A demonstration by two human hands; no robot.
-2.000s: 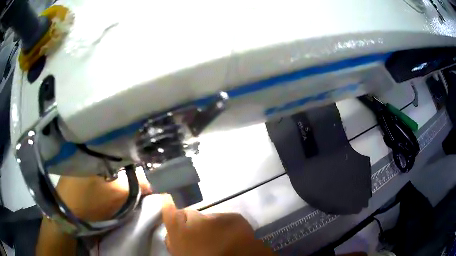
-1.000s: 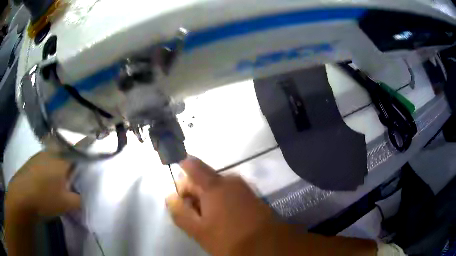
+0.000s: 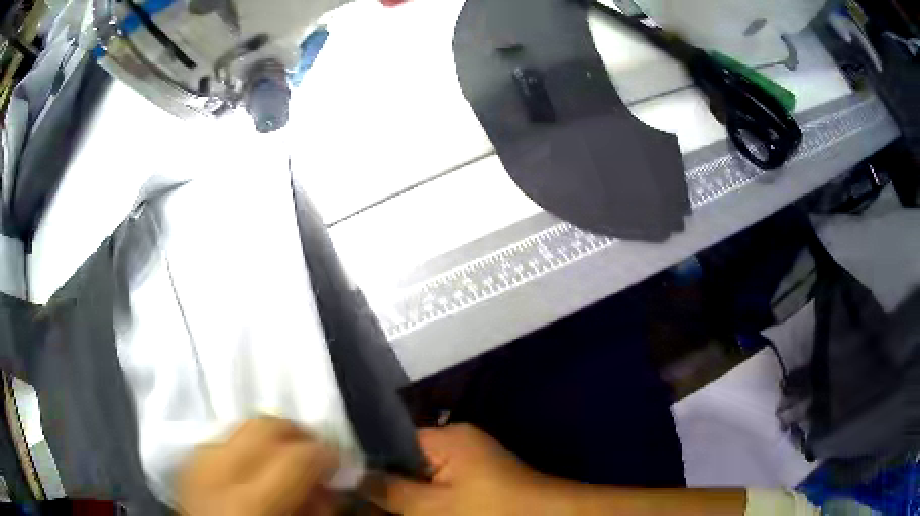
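A whitish panel point(image 3: 227, 302) with a thin seam line lies from the needle area down to the table's front edge. A dark grey panel point(image 3: 358, 353) shows along its right side, and more dark grey cloth point(image 3: 76, 373) lies at its left. My left hand point(image 3: 257, 472), blurred, is on the lower end of the whitish panel and seems to grip it. My right hand point(image 3: 459, 474) pinches the lower end of the dark grey edge, close beside my left hand. The sewing machine head point(image 3: 217, 50) is above; its needle is hidden in glare.
A curved dark pattern piece point(image 3: 585, 151) with a small black label lies right of the needle. Black-handled scissors point(image 3: 757, 126) and a green-handled tool point(image 3: 752, 81) lie beyond it. A ruler strip point(image 3: 494, 272) runs along the table's front edge. Grey cut pieces point(image 3: 857, 353) are heaped at the lower right.
Both hands have moved from beside the needle down to the near end of the cloth. The panel now stretches toward me, with its dark edge showing. The view has shifted, with the machine head higher.
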